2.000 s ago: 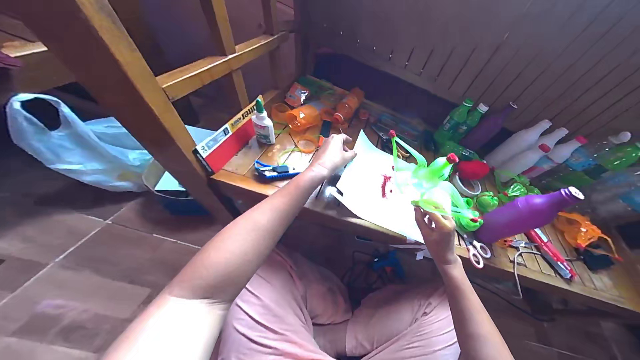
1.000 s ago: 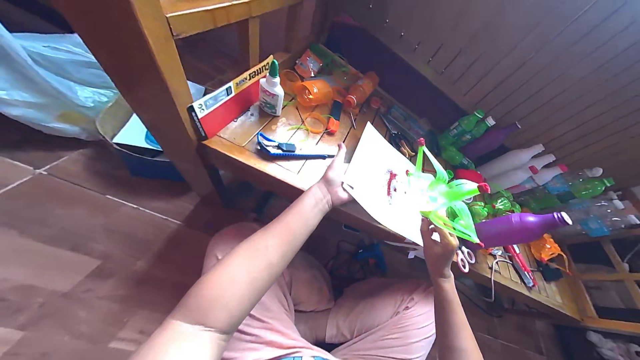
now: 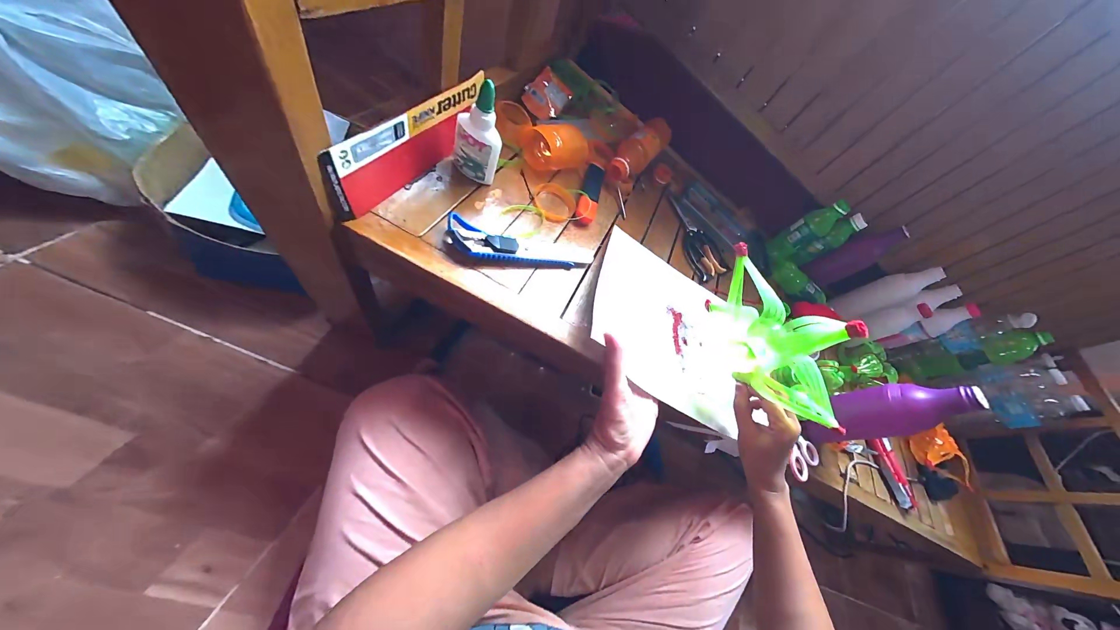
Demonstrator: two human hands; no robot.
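Note:
A green plastic piece cut into several petal-like arms with red tips [image 3: 779,341] lies over the right part of a white sheet [image 3: 647,315]. Small red bits rest on the sheet. My right hand [image 3: 766,433] pinches the lower edge of the green piece, close to the sheet's corner. Beside the sheet's lower left edge is my left hand [image 3: 626,411], thumb raised and palm turned toward the sheet; whether it touches the sheet is unclear. It holds nothing visible.
On the slatted wooden bench [image 3: 542,280] are a blue cutter knife [image 3: 507,249], a glue bottle [image 3: 478,140], a red cutter box [image 3: 402,149], orange bottle pieces [image 3: 556,147], pliers [image 3: 698,249], scissors [image 3: 801,457], a purple bottle [image 3: 901,409] and several other bottles.
My left hand was at the sheet's left edge one second ago and is now by its lower edge. My right hand stays at the green piece. The view has shifted.

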